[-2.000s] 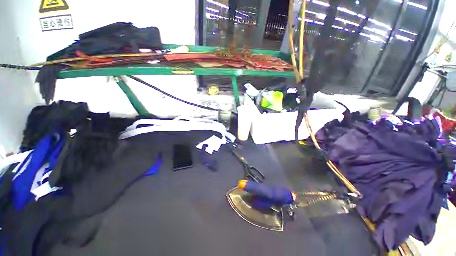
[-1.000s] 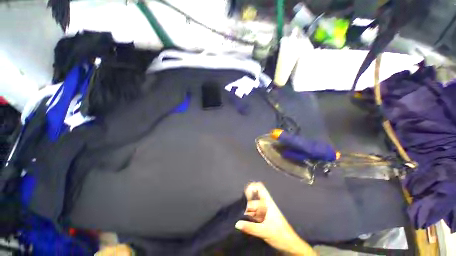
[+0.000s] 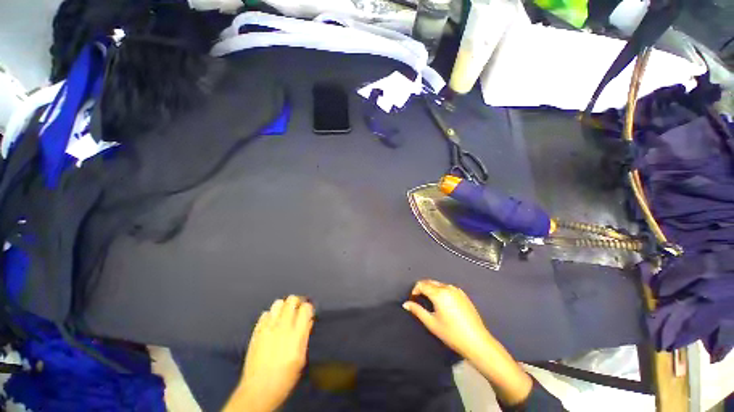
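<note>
A dark cloth piece (image 3: 362, 322) lies at the front edge of the dark grey pressing table, hard to tell from the cover. My left hand (image 3: 282, 334) is at its left end, fingers bent down onto the edge. My right hand (image 3: 447, 314) is at its right end, thumb and forefinger closed on the dark cloth. The steam iron (image 3: 455, 225), with a blue-wrapped handle and orange knob, rests beyond my right hand. Black shears (image 3: 457, 145) lie behind the iron.
A phone (image 3: 331, 109), white scraps (image 3: 392, 91) and white strips (image 3: 322, 36) lie at the back. Black pieces (image 3: 153, 80) and blue pieces (image 3: 68, 121) are heaped left. A pale bottle (image 3: 475, 52) stands back right. A purple pile (image 3: 696, 225) and iron hose (image 3: 636, 161) are right.
The view has tilted down. My left hand has come up from the bottom edge to the table's front. My right hand stays at the front edge, thumb and forefinger now closer together on the cloth.
</note>
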